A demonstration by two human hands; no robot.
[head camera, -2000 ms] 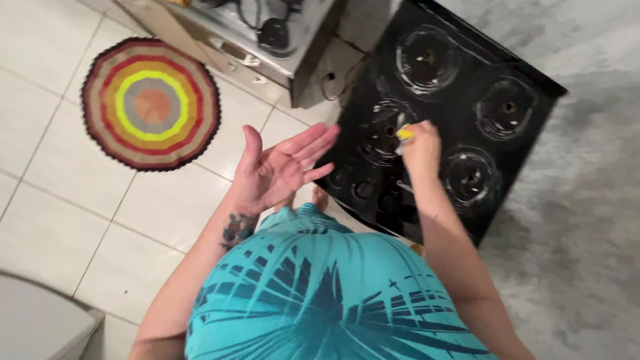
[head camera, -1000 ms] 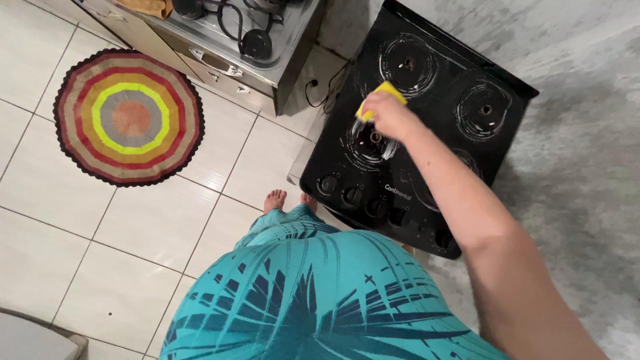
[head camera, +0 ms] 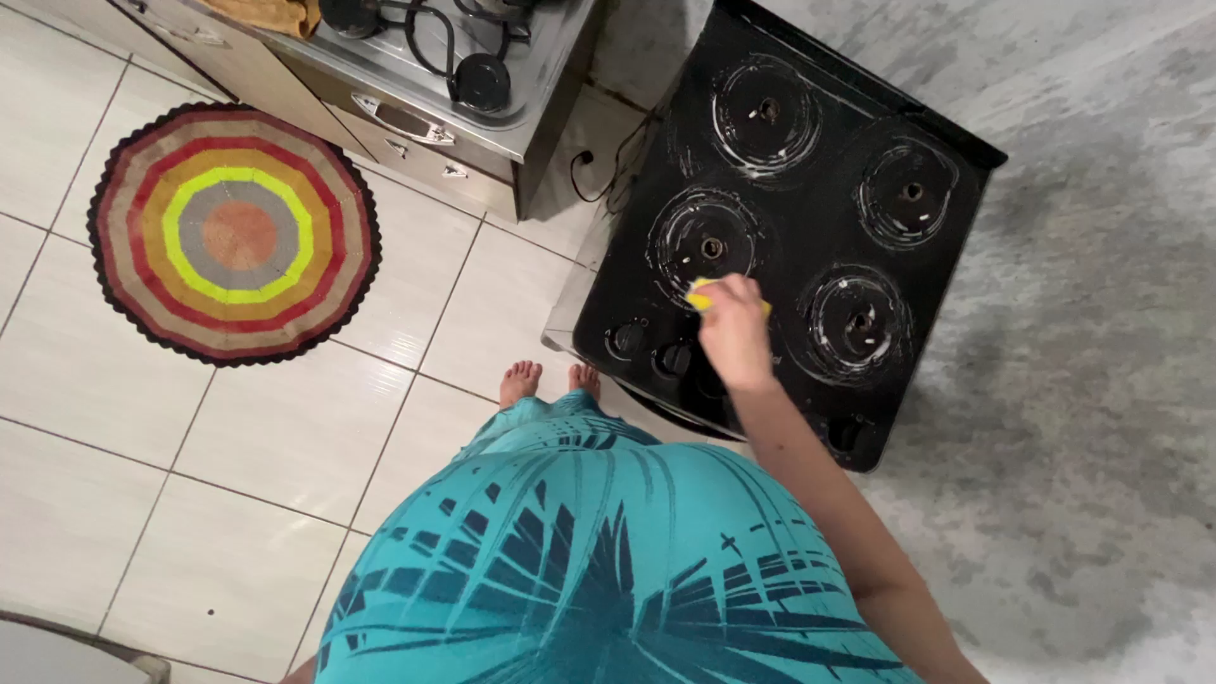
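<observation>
My right hand (head camera: 737,332) grips a yellow sponge (head camera: 703,295) and presses it on the black stovetop (head camera: 788,237), at the near edge of the front left burner well (head camera: 711,248). White soapy streaks ring this well and the other burner wells, whose burner caps and grates are off. Control knobs (head camera: 673,359) line the front of the stovetop, some hidden under my hand and forearm. My left hand is out of view; only a bit of that arm shows at the bottom edge.
Left of the stove stands a cabinet with a metal sink top (head camera: 541,104) holding black grates and burner caps (head camera: 481,83). A cord with a plug (head camera: 584,157) lies on the floor between them. A round striped rug (head camera: 237,235) lies on the tiles, and my bare feet (head camera: 521,382) are by the stove.
My right hand with the sponge has moved from between the left burner wells toward the knobs. My left hand, open in the oldest frame, has left the view.
</observation>
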